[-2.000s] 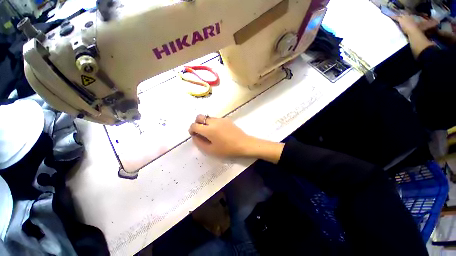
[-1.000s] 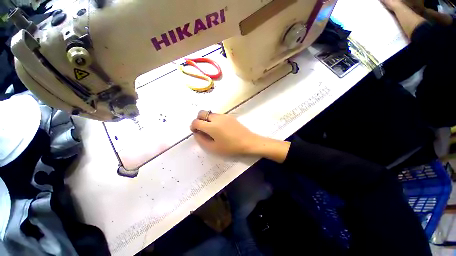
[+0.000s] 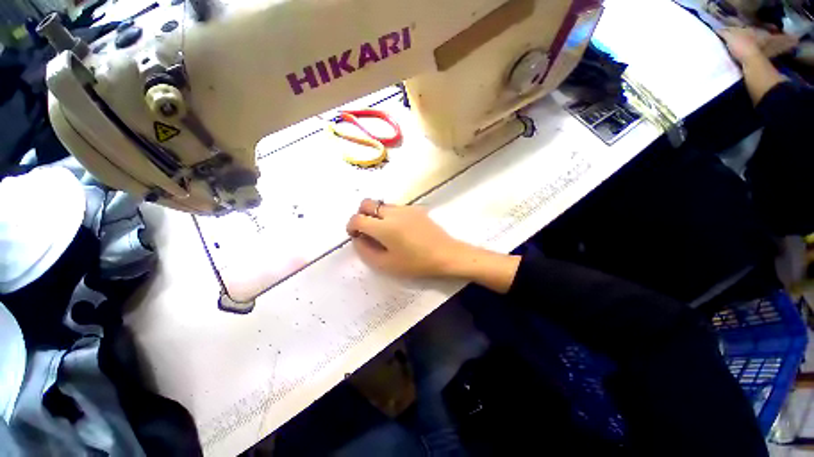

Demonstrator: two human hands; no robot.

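Observation:
My right hand (image 3: 406, 241) rests on the front edge of the cream HIKARI sewing machine's (image 3: 348, 62) bed. Its fingers are curled, a ring shows, and whether they hold anything small is hidden. My left hand is not in view. The presser foot area (image 3: 241, 192) is left of my hand, with no cloth seen under it. Shears with red and yellow handle loops (image 3: 382, 134) lie on the bed beyond my hand.
White cups (image 3: 36, 223) lie on a grey and black garment pile (image 3: 71, 366) at left. A blue basket (image 3: 763, 348) stands lower right. Metal tools (image 3: 656, 112) and dark cloth (image 3: 589, 80) lie right of the machine. Another person's hand (image 3: 745, 45) shows at upper right.
The view shifts slightly. My right hand stays at the same place on the bed edge. The other person's hand at upper right changes position.

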